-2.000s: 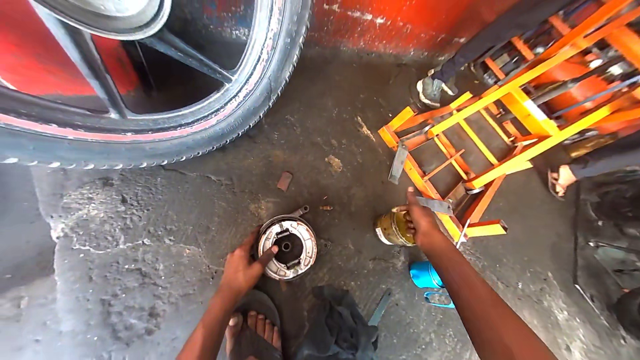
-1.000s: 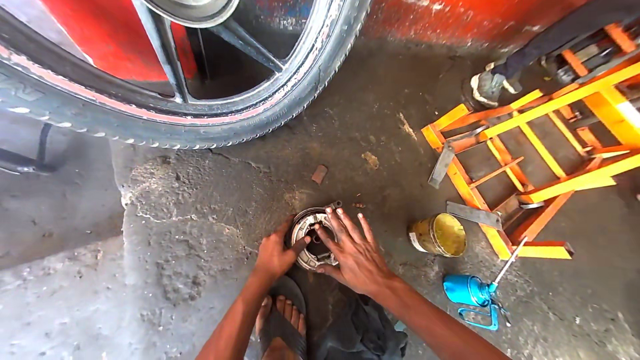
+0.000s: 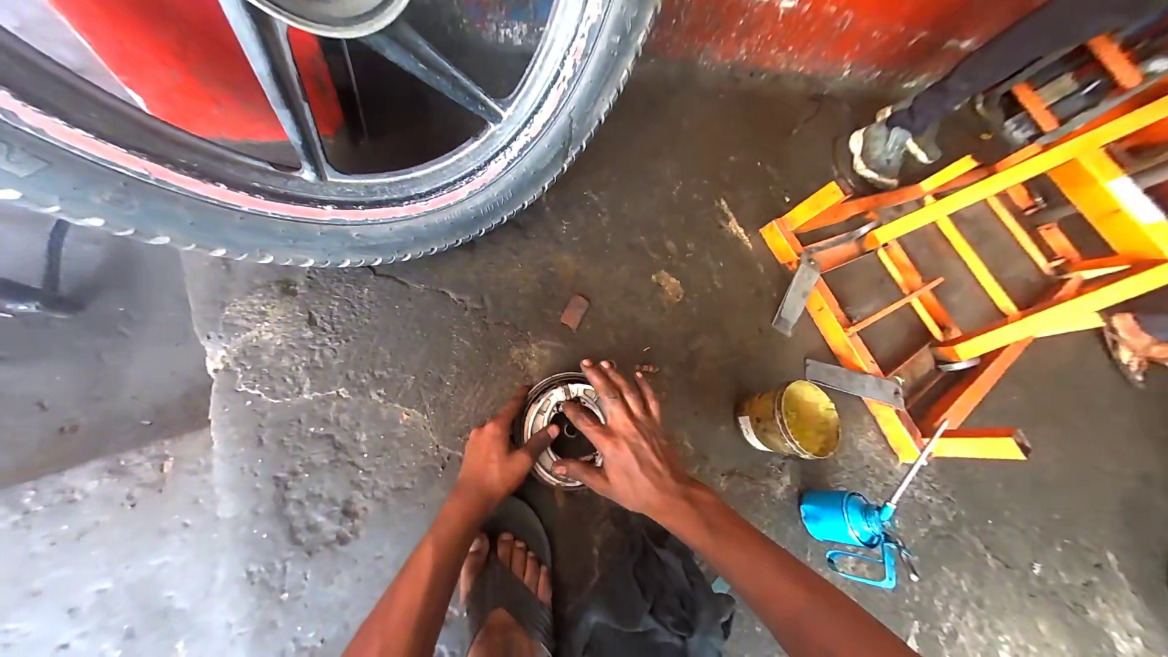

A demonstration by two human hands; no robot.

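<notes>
A round metal drum brake plate with brake shoes lies on the floor in front of my feet. My left hand is at its left rim, thumb over the middle. Across its right side lies my right hand, fingers spread, thumb near the lower rim. The right palm and fingers hide part of the plate. Just beyond it is a small reddish-brown flat piece. To the right stands an open tin of yellowish grease, and nearer me a blue oil can with a long spout.
A large spoked motorcycle wheel fills the upper left. An orange metal frame with flat metal strips stands at right, beside another person's shoe and a foot. A dark cloth lies by my sandalled foot.
My right hand was at the grease tin two seconds ago; it moved left onto the brake plate and remains there. My left hand has stayed at the plate. The view has shifted.
</notes>
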